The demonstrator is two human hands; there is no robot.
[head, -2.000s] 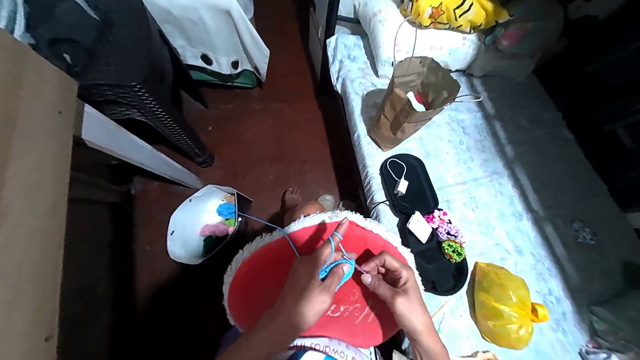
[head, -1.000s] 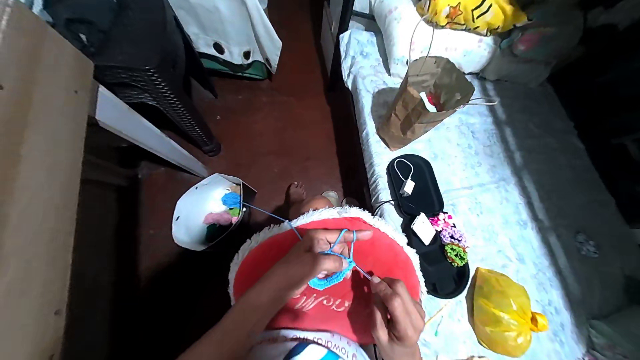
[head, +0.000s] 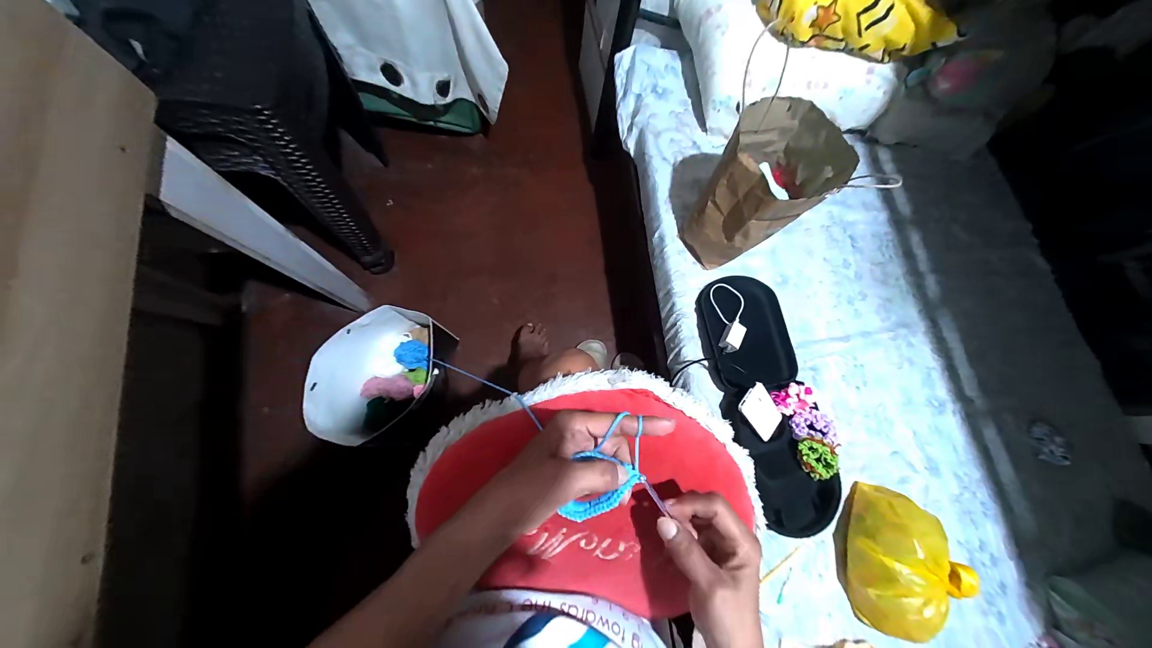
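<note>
My left hand pinches a small blue crocheted piece, its index finger stretched out with blue yarn looped over it. In my right hand is a thin crochet hook, its tip in the edge of the blue work. Both hands are above a red cushion with a fluffy white border, on my lap. A strand of blue yarn runs from my left hand to a blue yarn ball in a white container, beside pink and green yarn.
On the bed at right lie an open black case with crocheted flowers, a knotted yellow plastic bag and a brown paper bag. A black woven-pattern plastic chair and a wooden panel are at left.
My left index finger, raised two seconds ago, now points right across the cushion. Compared with one second ago, my right hand is closer to the blue piece.
</note>
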